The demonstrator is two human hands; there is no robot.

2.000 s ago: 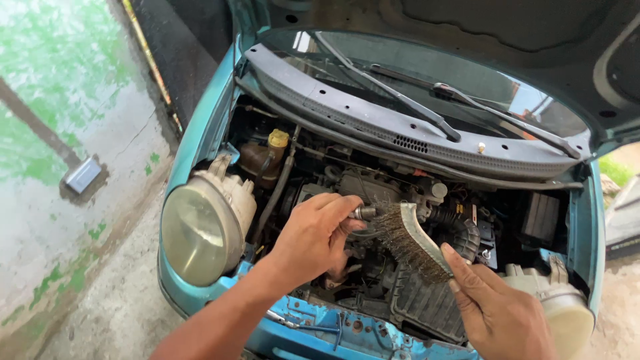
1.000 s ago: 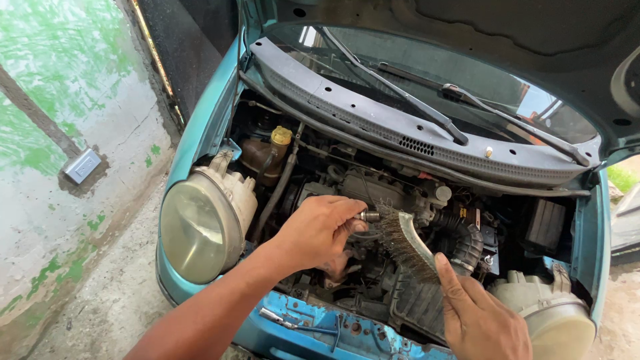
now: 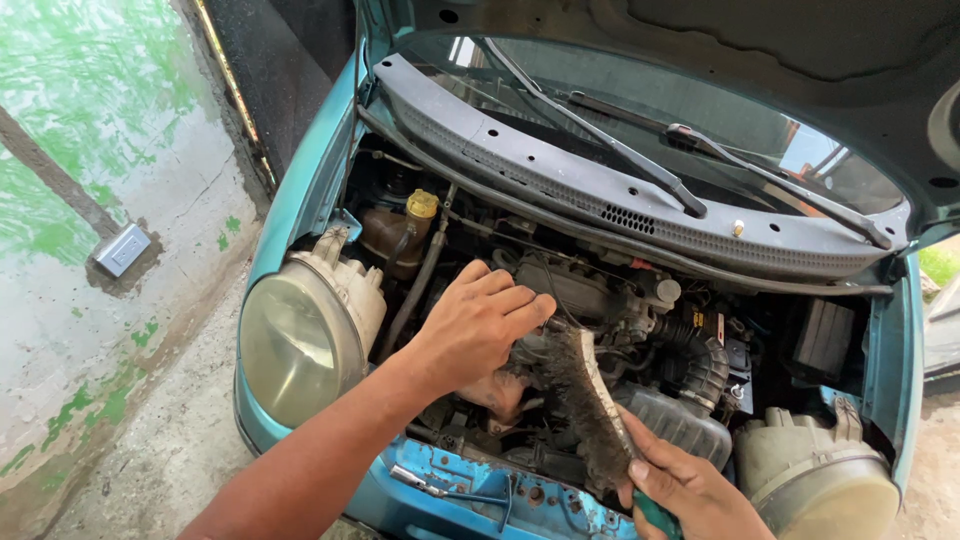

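Note:
My left hand point(image 3: 480, 326) is closed above the middle of the engine bay, its fingers around a small metal part, probably a spark plug, mostly hidden by the fingers. My right hand point(image 3: 675, 480) grips the green handle of a wire brush point(image 3: 592, 405). The brush's bristles face left and its upper tip is at the small part in my left hand. Below both hands lies the car engine point(image 3: 570, 289). On the blue front crossmember point(image 3: 442, 457) rests a metal socket wrench point(image 3: 420, 480).
Two headlights point(image 3: 292, 345) point(image 3: 825, 480) flank the bay. A coolant reservoir with a yellow cap point(image 3: 422, 204) stands at the left, and an intake hose point(image 3: 705, 371) at the right. The raised hood point(image 3: 720, 37) hangs above; a wall with a socket outlet point(image 3: 122, 250) is at the left.
The brush has shifted and turned, its head now more upright than two seconds ago. My left hand stays over the engine with the small part.

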